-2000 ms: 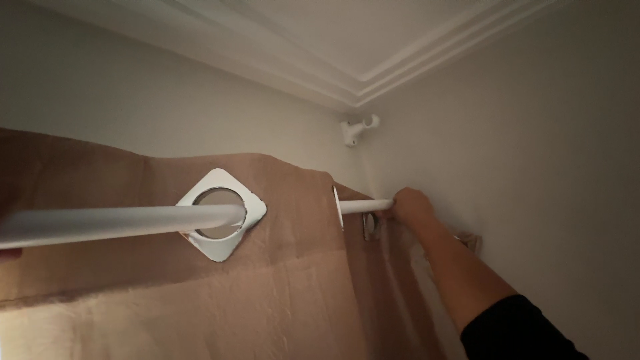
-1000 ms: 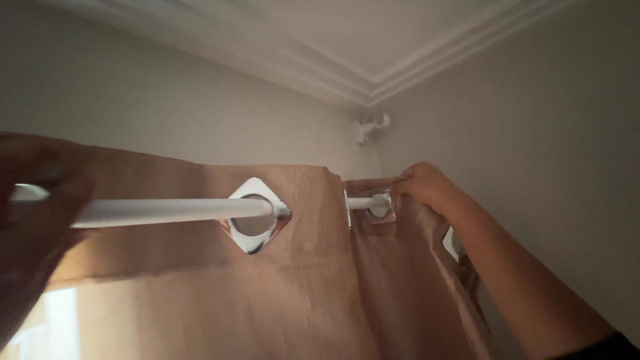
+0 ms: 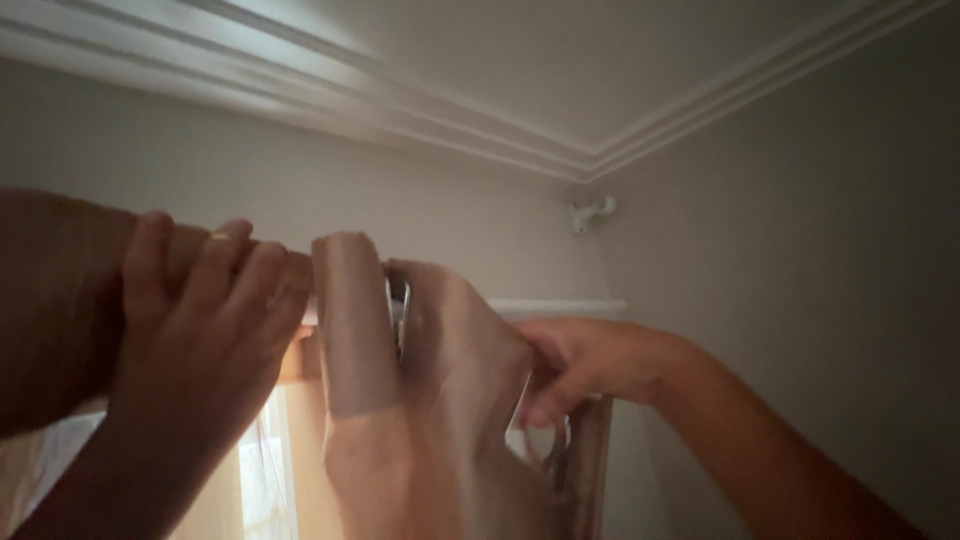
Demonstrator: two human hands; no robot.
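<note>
A brown eyelet curtain (image 3: 360, 330) hangs in folds across the middle, on a white curtain rod (image 3: 559, 306) whose end shows at the right. My left hand (image 3: 214, 307) is on the gathered curtain and rod at the left, fingers over the top; the rod itself is mostly hidden there. My right hand (image 3: 585, 360) holds the curtain's edge just below the rod's end. A silvery eyelet ring (image 3: 400, 319) shows edge-on between the folds, and a second eyelet (image 3: 551, 442) hangs below my right hand's fingers. The picture is blurred.
A white rod bracket (image 3: 589, 214) is fixed to the wall near the corner, above and apart from the rod's end. Ceiling moulding (image 3: 592, 161) runs overhead. Behind the curtain, a bright window (image 3: 266, 465) with lighter drapery shows at the lower left.
The curtain has bunched into folds, and more of my left hand shows on it. My right hand has come off the rod's end, which now shows bare. The view has shifted.
</note>
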